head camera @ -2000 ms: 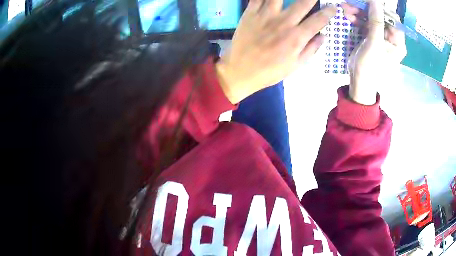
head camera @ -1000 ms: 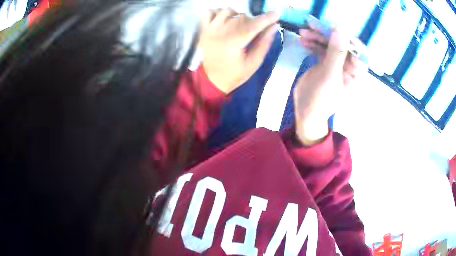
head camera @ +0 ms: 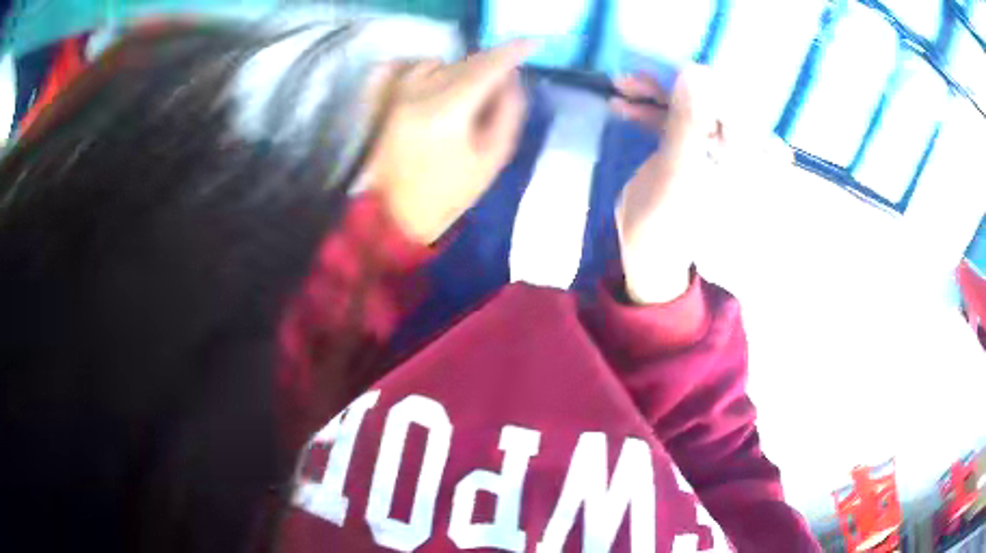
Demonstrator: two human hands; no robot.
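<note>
Pale blue-white phone-shaped pieces [head camera: 649,30] lie in a dark-framed tray [head camera: 593,38] at the top. My left hand [head camera: 443,140] is at the tray's near edge, blurred, with a finger stretched toward the pieces. Hair covers part of it, and I cannot tell whether it holds anything. My right hand [head camera: 660,162] is right of it, at the same edge, with its fingers bent. A thin dark line shows by its fingertips, too blurred to name. The hands are apart.
More trayed pieces [head camera: 892,124] run to the upper right. Dark hair blocks the left side, with a blurred white area [head camera: 292,81] showing through it. A green surface [head camera: 81,16] is at the top left. Red stools [head camera: 868,506] stand at the lower right.
The view has swung from the printed sticker sheet to the tray pieces. Since one second ago, both hands have shifted left and slightly down in view, with the pieces now nearer the middle.
</note>
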